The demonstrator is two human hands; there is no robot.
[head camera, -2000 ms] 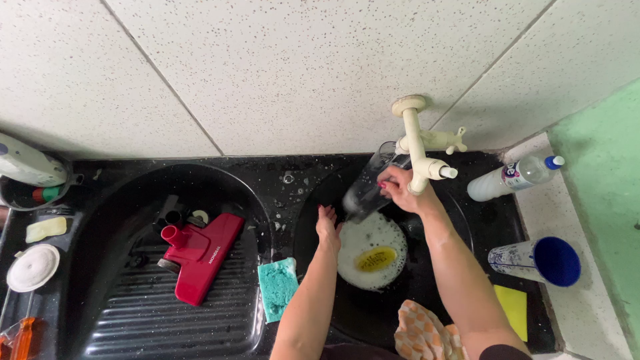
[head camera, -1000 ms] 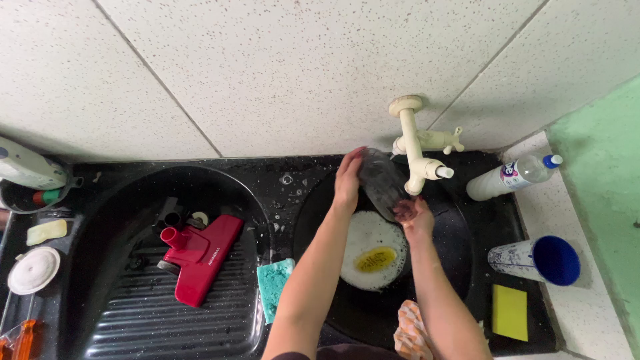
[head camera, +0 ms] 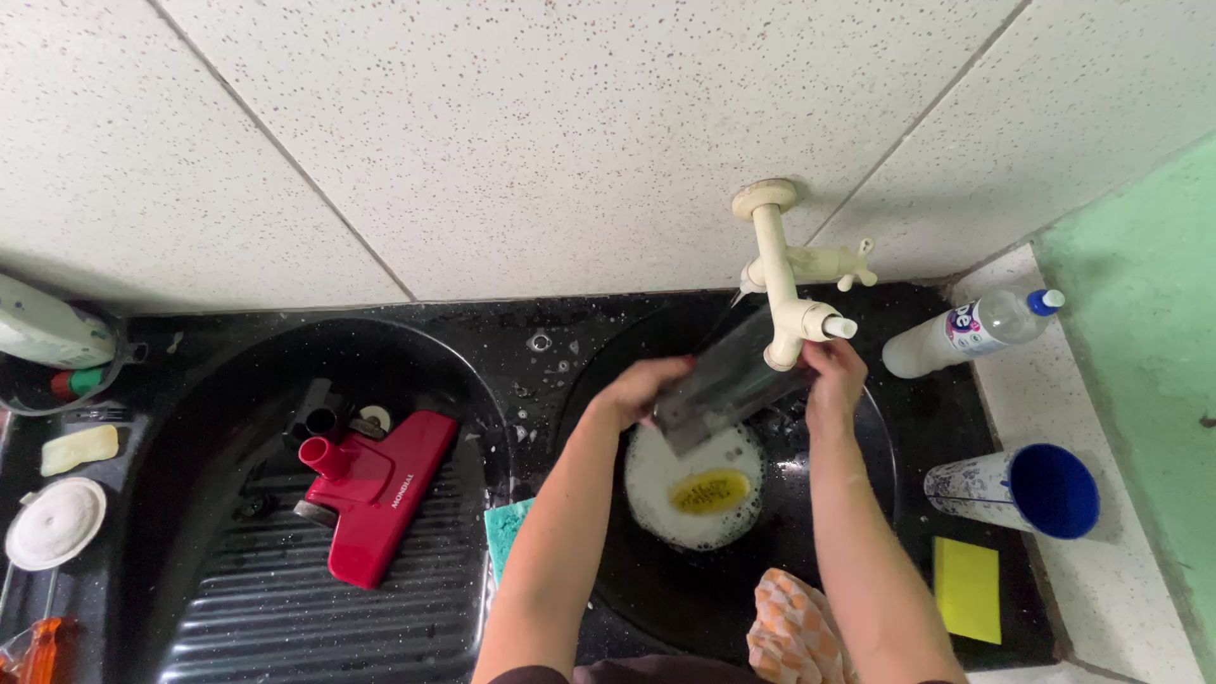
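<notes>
Between my two hands is a dark translucent plastic container [head camera: 727, 385], tilted beneath the cream plastic tap [head camera: 781, 285], with a thin stream of water behind it. My left hand [head camera: 646, 389] grips its lower left end. My right hand [head camera: 834, 375] is at its right end, partly behind the spout. Below the container, a round of white suds [head camera: 655, 494] with a yellow sponge [head camera: 711, 491] in it lies in the round black basin [head camera: 807, 551]. An orange and white checked cloth [head camera: 793, 627] hangs at the basin's front edge, beside my right forearm.
A red vacuum cleaner head [head camera: 380, 494] lies in the left basin. A teal cloth [head camera: 503, 532] is between the basins. To the right are a plastic bottle [head camera: 978, 332], a blue-lined cup [head camera: 978, 489] and a yellow sponge [head camera: 967, 589]. A white round lid [head camera: 55, 522] sits far left.
The container has turned from steep to more slanted, its lower end now to the left. My left hand has moved to that lower end, and my right hand has moved up beside the spout.
</notes>
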